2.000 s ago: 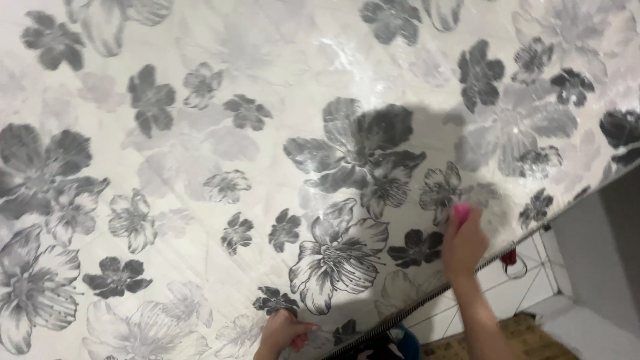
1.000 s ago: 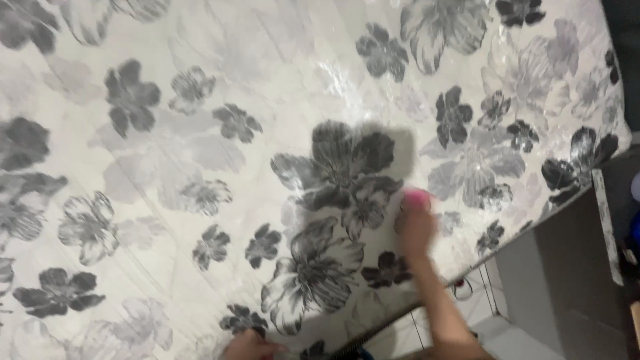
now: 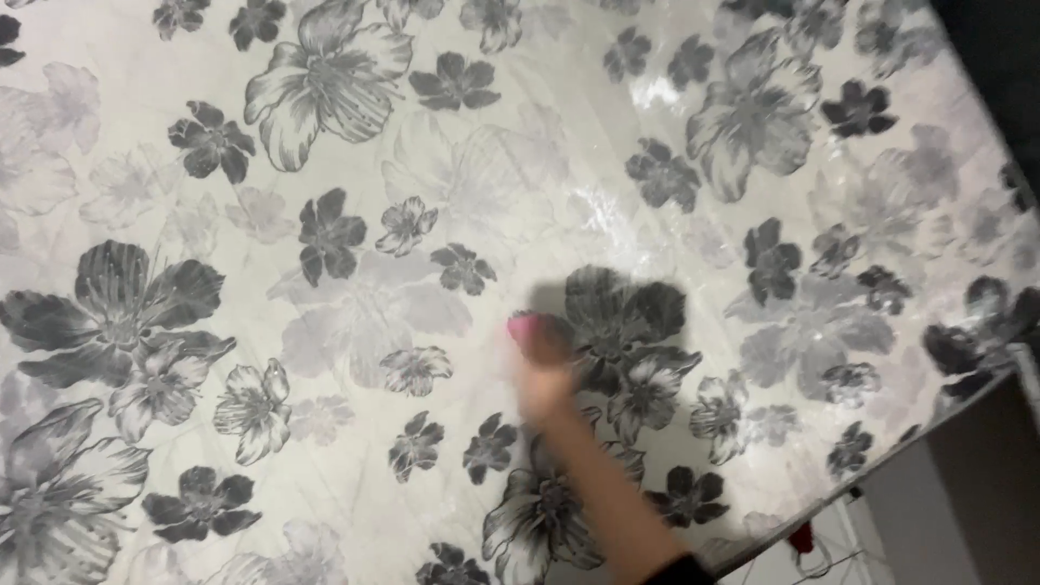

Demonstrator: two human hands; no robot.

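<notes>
A pale plastic-like sheet [image 3: 325, 455] printed with grey flowers covers the flat surface and shines in places. My right hand [image 3: 546, 374], blurred, reaches over its middle from the lower right, below a dark sleeve cuff. A small pink object [image 3: 526, 327] shows at the fingers and is held there; blur hides what kind of thing it is. The hand's shadow falls on a large dark printed flower beside it. My left hand is out of the frame.
The sheet's edge runs diagonally along the lower right, above white floor tiles [image 3: 772, 569] and a red object [image 3: 801, 536]. A grey panel [image 3: 975, 463] stands at the right, and a dark area lies beyond the far right edge.
My right hand has moved left and farther across the printed sheet with the pink object. My left hand, at the lower edge before, has gone out of view.
</notes>
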